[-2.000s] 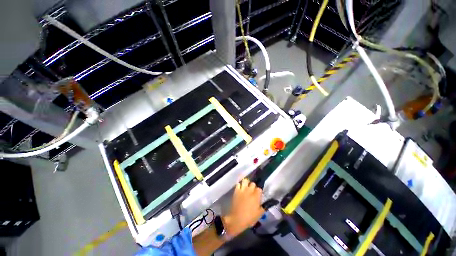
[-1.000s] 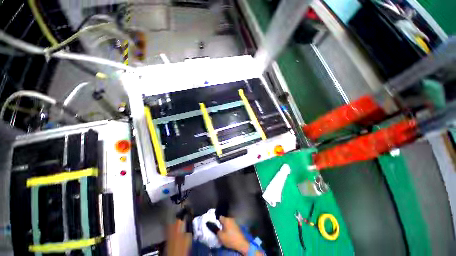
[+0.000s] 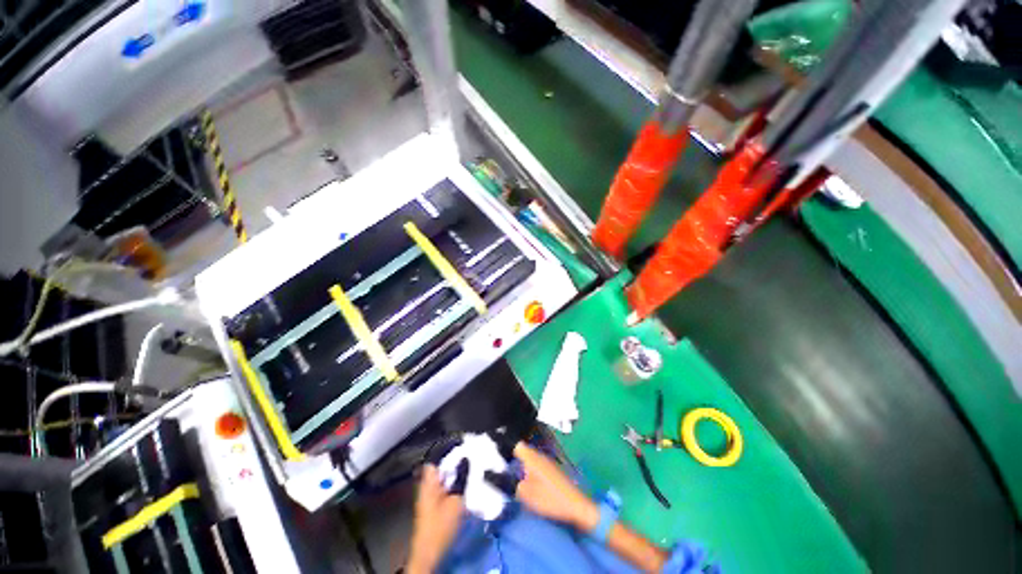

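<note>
A crumpled white wipe (image 3: 480,471) is held between both hands close to the wearer's body, at the lower middle. My left hand (image 3: 438,505) grips its left side. My right hand (image 3: 547,484) grips its right side, with a blue band on the wrist. Dark caps show on some fingertips against the wipe. Just ahead is a white fixture machine with a black bed (image 3: 370,320), a green-edged frame and yellow strips across it.
The green bench (image 3: 740,505) at the right bears a white folded wipe (image 3: 564,383), a clear bottle (image 3: 640,359), open pliers (image 3: 647,461) and a yellow tape roll (image 3: 712,437). Orange-red wrapped posts (image 3: 700,241) rise behind. Another machine (image 3: 230,471) stands at the left.
The view has swung right to the bench. My right hand has come into view, and both hands now hold a wipe; earlier one bare-looking hand reached toward the machine's edge.
</note>
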